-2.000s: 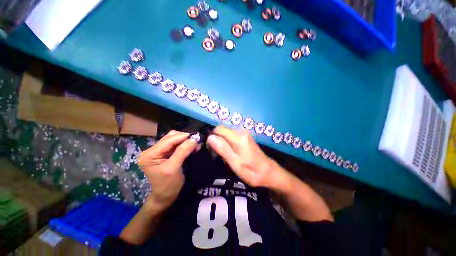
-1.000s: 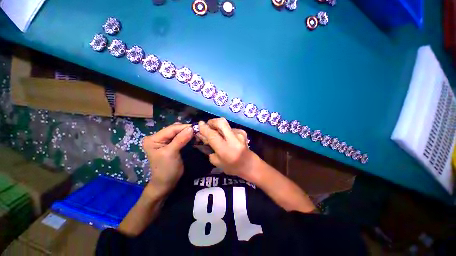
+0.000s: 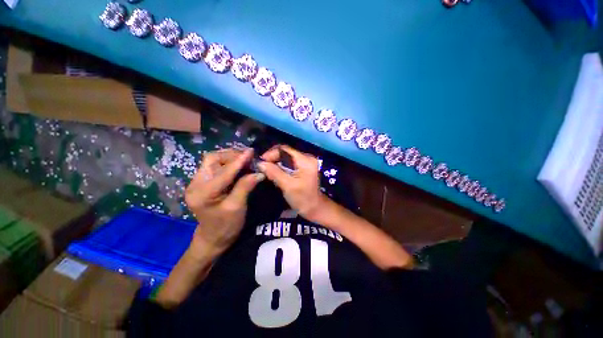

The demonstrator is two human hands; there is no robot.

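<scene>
My left hand (image 3: 221, 188) pinches a small round part (image 3: 256, 163) between thumb and fingertips over my lap. The part is mostly hidden by the fingers. My right hand (image 3: 295, 181) is close beside it, fingers curled, its fingertips at the part. A dark thing (image 3: 286, 158) shows within the right hand's fingers, too blurred to name surely; it may be a slim black tool. A row of silver round parts (image 3: 218, 58) with flower-like faces lies along the near edge of the teal bench (image 3: 370, 66).
A white slab with dark slots (image 3: 575, 155) is at the right. A blue bin (image 3: 574, 10) is cut off at top right. Cardboard boxes (image 3: 79, 99), a blue crate (image 3: 135, 241) and white scraps (image 3: 173, 158) are below the bench at left.
The view has moved closer to the bench edge, so the loose parts at the back have mostly left the picture. The right hand's fingers have shifted against the held part.
</scene>
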